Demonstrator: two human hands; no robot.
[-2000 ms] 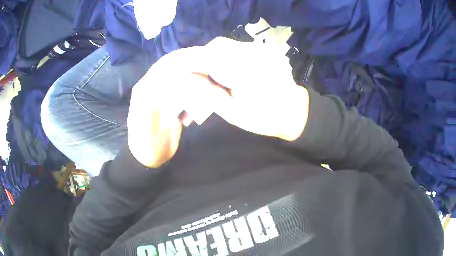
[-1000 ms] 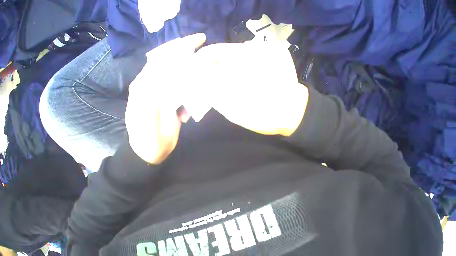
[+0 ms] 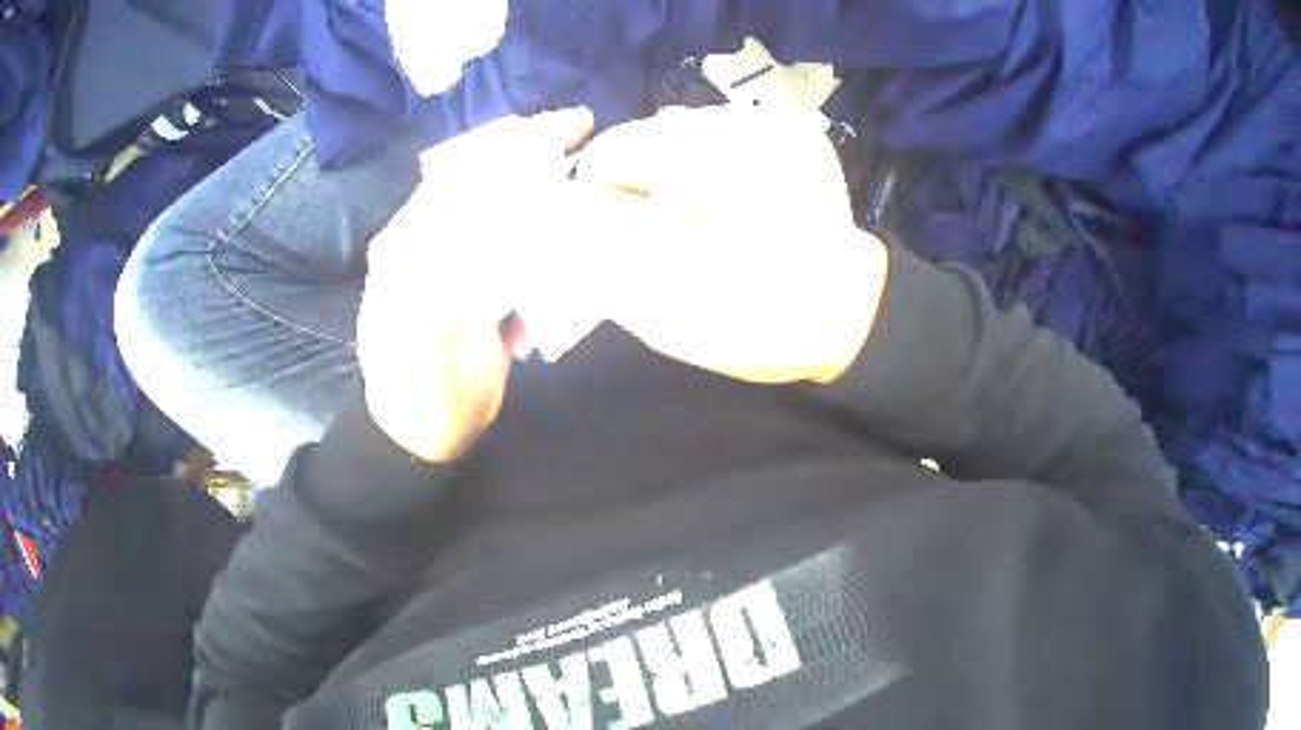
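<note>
My left hand (image 3: 435,292) and my right hand (image 3: 749,264) meet in front of my chest, both strongly washed out by light. A straight-edged corner of a small white patch (image 3: 568,334) sticks out below them, beside a left fingertip. Both hands seem closed around this patch, but most of it and most fingers are lost in the glare. One left finger or thumb points up to the right. A navy garment (image 3: 599,57) lies beyond the hands, with a bright white backing patch (image 3: 445,40) on it.
Pale, torn-looking scraps (image 3: 771,83) lie just beyond my right hand. Heaped blue cloth (image 3: 1113,129) lies at the right. My jeans-covered leg (image 3: 228,314) is at the left. A dark rounded shape (image 3: 121,599) is at the lower left.
Since the first frame, a left finger has come up at the top, and the gap between my hands has narrowed. The dark shape at lower left has shifted. The white corner stays between my hands.
</note>
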